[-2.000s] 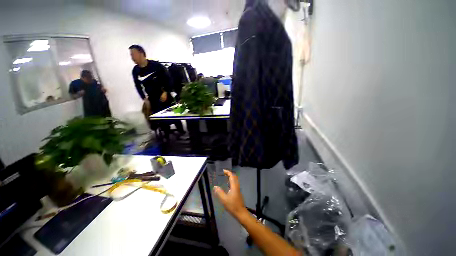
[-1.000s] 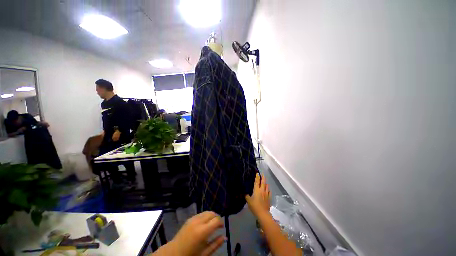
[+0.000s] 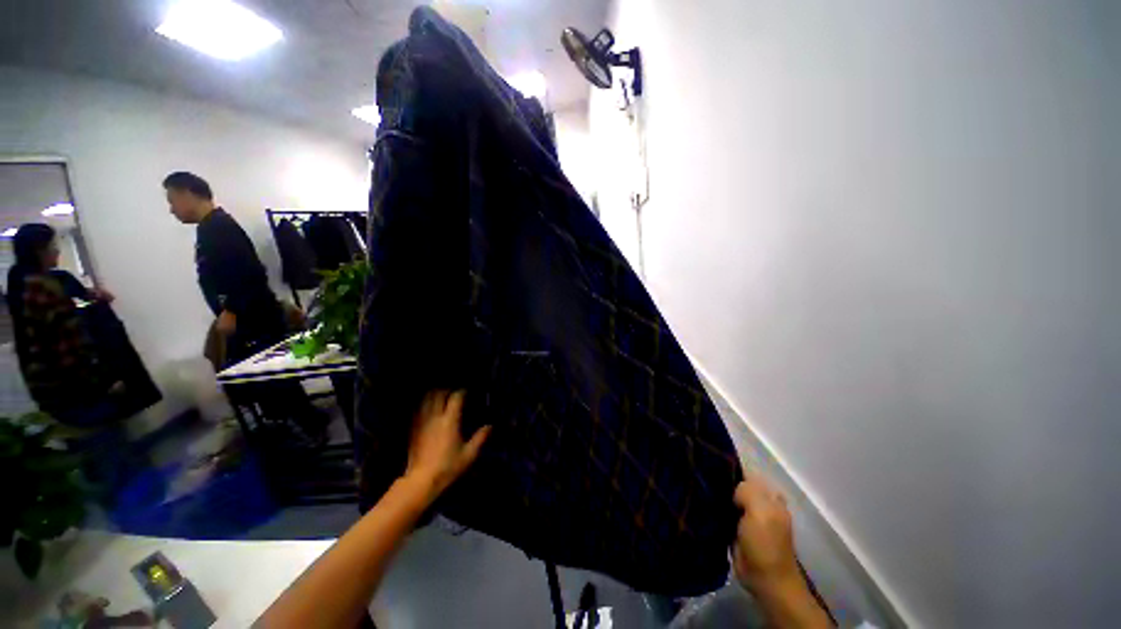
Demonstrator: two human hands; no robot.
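Observation:
The navy checked coat [image 3: 553, 356] with orange-brown grid lines hangs on its stand in the middle of the view. My right hand [image 3: 765, 531] is closed on the coat's lower front edge and holds it out to the right, so the front panel is spread. My left hand [image 3: 443, 445] lies against the lower part of the coat on the left, fingers on the cloth near the sleeve; whether it grips the cloth is hard to tell. The stand's black pole [image 3: 556, 595] shows below the hem.
A white desk [image 3: 264, 568] with a tape dispenser [image 3: 172, 592] is at the lower left, beside a potted plant [image 3: 39, 492]. Two people stand at the back left, one holding a dark garment. A wall fan [image 3: 593, 57] hangs on the right wall.
Both hands have moved onto the coat. My right hand has taken its edge and pulled it out to the right. The coat is now nearer and spread wider.

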